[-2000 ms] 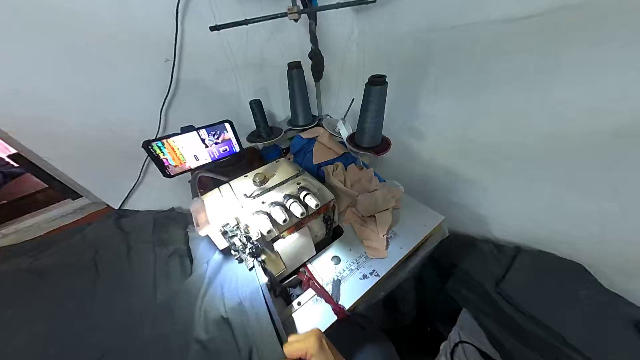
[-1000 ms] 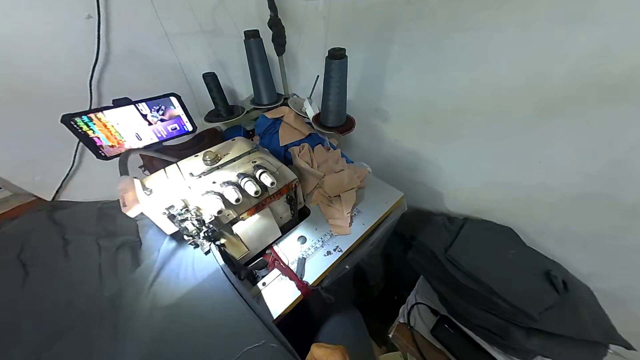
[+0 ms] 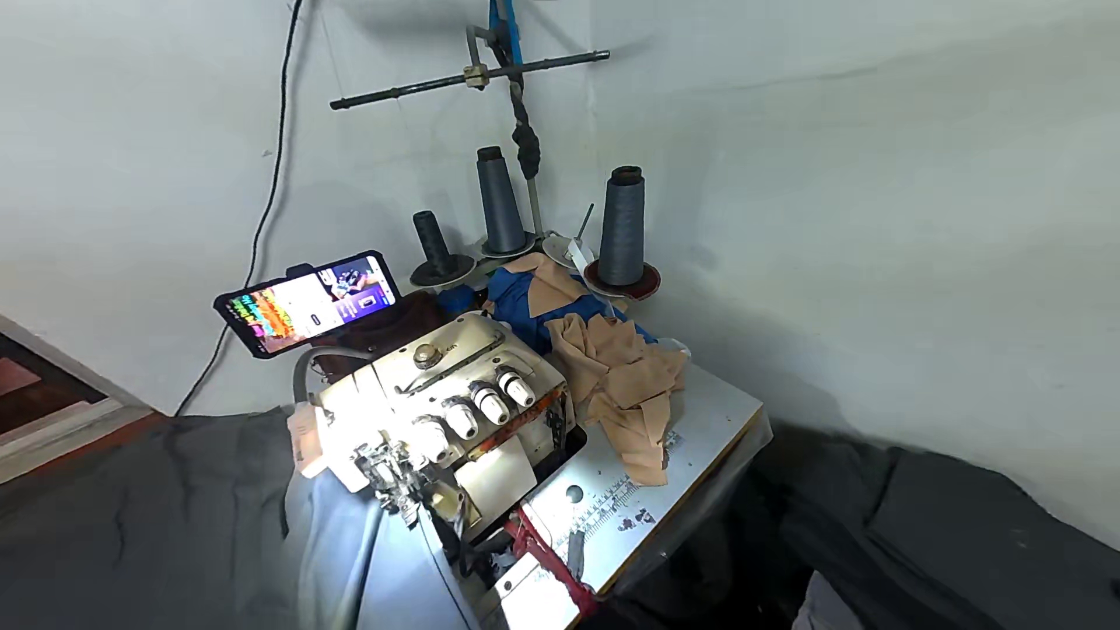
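Observation:
Neither of my hands shows in the head view now. A worn white overlock sewing machine [image 3: 437, 385] stands on a pale table [image 3: 700, 437], its lamp glaring near the needle area. Dark grey fabric [image 3: 157, 516] spreads left of the machine, and brightly lit fabric [image 3: 402, 569] runs up to its presser area. Tan cloth pieces [image 3: 626, 381] lie beside a blue cloth [image 3: 521, 306] behind and right of the machine. A red cloth strip [image 3: 551, 556] is tied near the table's front edge.
Thread cones, including a large grey cone [image 3: 623, 227], stand behind the machine under a metal thread rod [image 3: 420, 86]. A lit phone [image 3: 308, 303] leans at the back left. A black cable [image 3: 278, 166] hangs on the wall. Dark fabric [image 3: 945, 525] is heaped at the lower right.
A hand at the bottom edge in both earlier frames is out of sight now. The view has shifted, bringing the thread rod back into the picture.

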